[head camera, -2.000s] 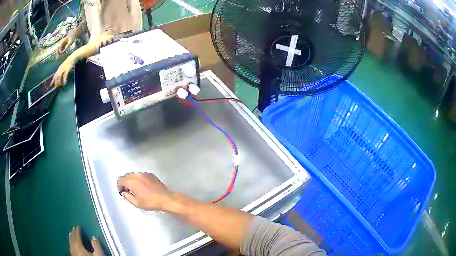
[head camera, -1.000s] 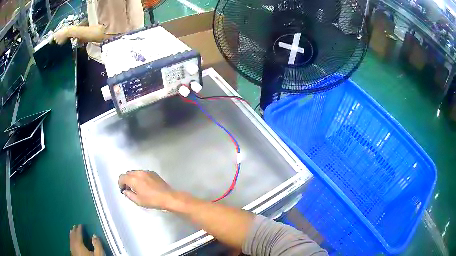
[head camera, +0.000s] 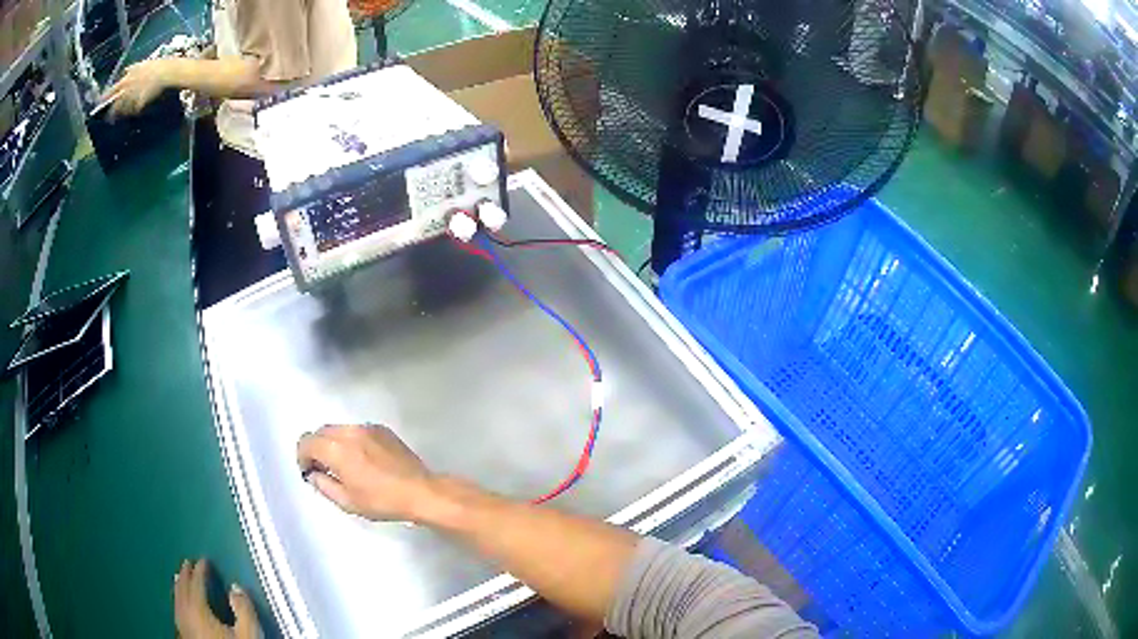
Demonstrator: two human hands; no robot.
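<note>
My right hand (head camera: 362, 472) rests over the left front part of the silvery test surface (head camera: 437, 362), fingers curled around a small dark end, perhaps the lead's plug. The red and blue test lead (head camera: 595, 397) runs from the white terminals of the test instrument (head camera: 374, 206) in a curve and passes under my right forearm. My left hand (head camera: 215, 607) is at the bottom edge, partly cut off, over the green bench, thumb and fingers apart, with nothing seen in it.
Solar panels (head camera: 69, 343) lean together on the green bench (head camera: 144, 362) at left. Another person's hand (head camera: 137, 87) is on a dark panel at the far end. A black fan (head camera: 736, 122) stands behind a blue crate (head camera: 899, 412) at right. Cardboard (head camera: 499, 106) is behind the instrument.
The other person's hand has moved from the nearer panels to the far bench end, and some panels are gone from the group at left. My hands have barely moved.
</note>
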